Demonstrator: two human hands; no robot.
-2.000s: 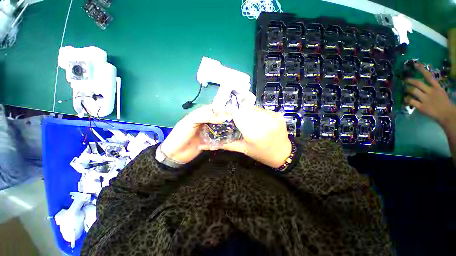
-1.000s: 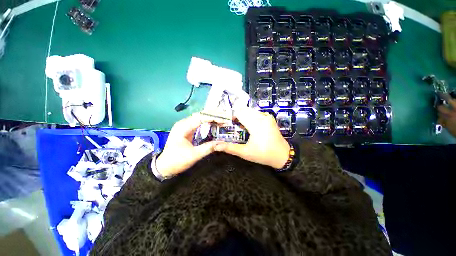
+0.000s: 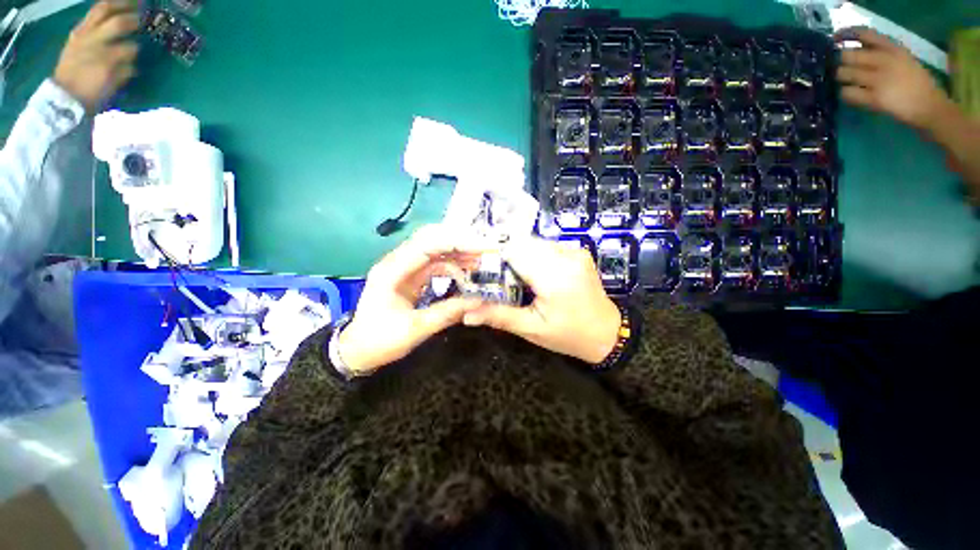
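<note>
A white camera housing (image 3: 467, 161) lies on the green bench with its near end at my fingers. A thin black lead with a small plug (image 3: 389, 227) hangs from its left side. My left hand (image 3: 392, 306) and my right hand (image 3: 570, 301) hold a small camera module (image 3: 492, 288) between them at the housing's near end. The fingers partly cover the module, so how it meets the housing is hidden.
A black blister tray (image 3: 688, 161) of modules lies right. A white camera (image 3: 167, 183) stands left, above a blue bin (image 3: 102, 376) of white housings. Another person's hand (image 3: 99, 59) is at the far left by dark modules (image 3: 172, 34); another hand (image 3: 892, 81) is far right.
The module in my hands has tilted from two seconds ago. A person's hand has come in at the far left. The hand at the right has moved up to the white part beyond the tray.
</note>
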